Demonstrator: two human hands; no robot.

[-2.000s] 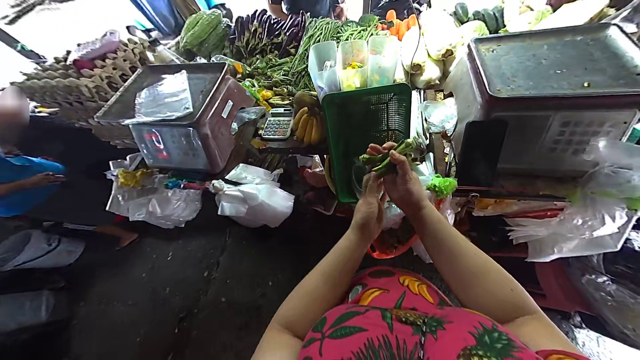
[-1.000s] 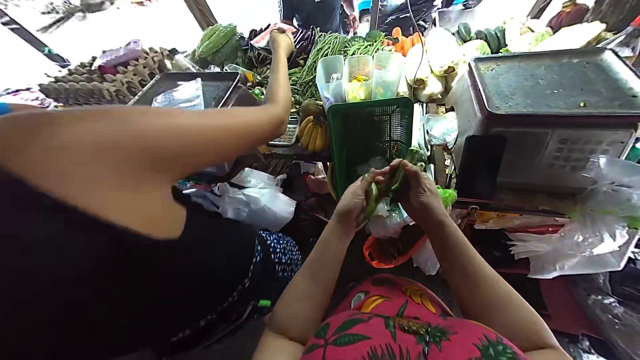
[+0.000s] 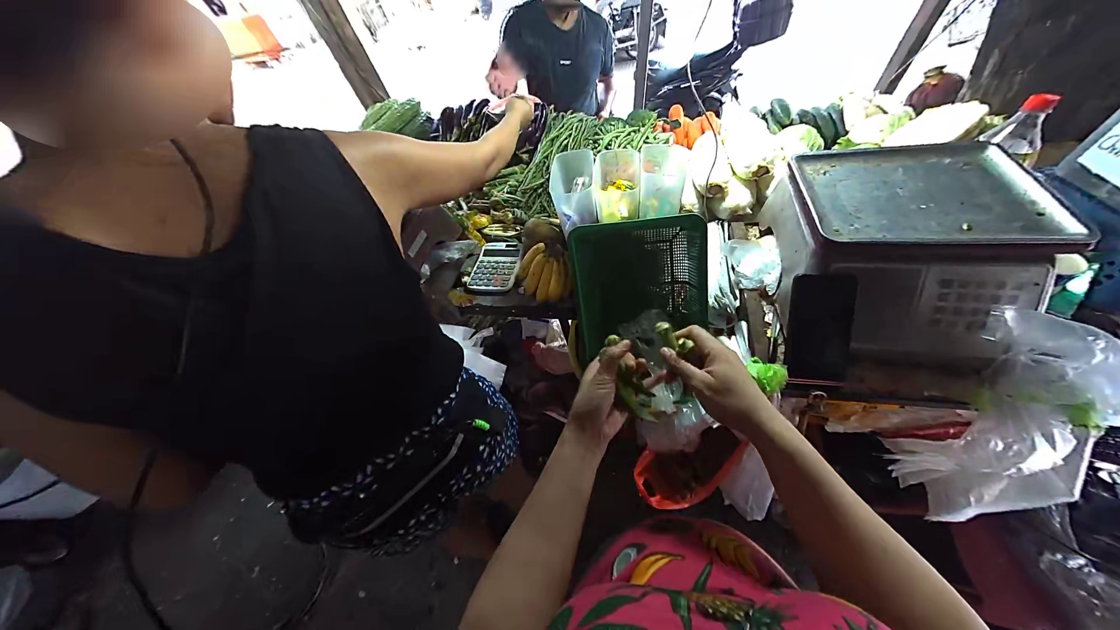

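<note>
My left hand [image 3: 600, 394] is closed around some green vegetable pods [image 3: 637, 392], which look like okra. My right hand [image 3: 710, 376] grips more of the green pods [image 3: 672, 339] by their stem ends, close beside the left. Both hands are over the near end of a green plastic basket [image 3: 637, 226], where a thin clear plastic bag [image 3: 678, 427] hangs just below them. Under that bag is an orange-red bag [image 3: 669, 499] with dark contents. The fingers hide parts of the pods.
A person in a black top [image 3: 332, 289] stands close at my left, one arm over the vegetables. Another person [image 3: 560, 57] faces the stall. A weighing scale [image 3: 941, 197] is at the right; a calculator [image 3: 494, 267], bananas [image 3: 547, 273] and upright plastic containers [image 3: 618, 185] surround the basket.
The person in black has come in at my left, and their arm now reaches to the far vegetables. My hands have moved slightly apart with the green pods still in them.
</note>
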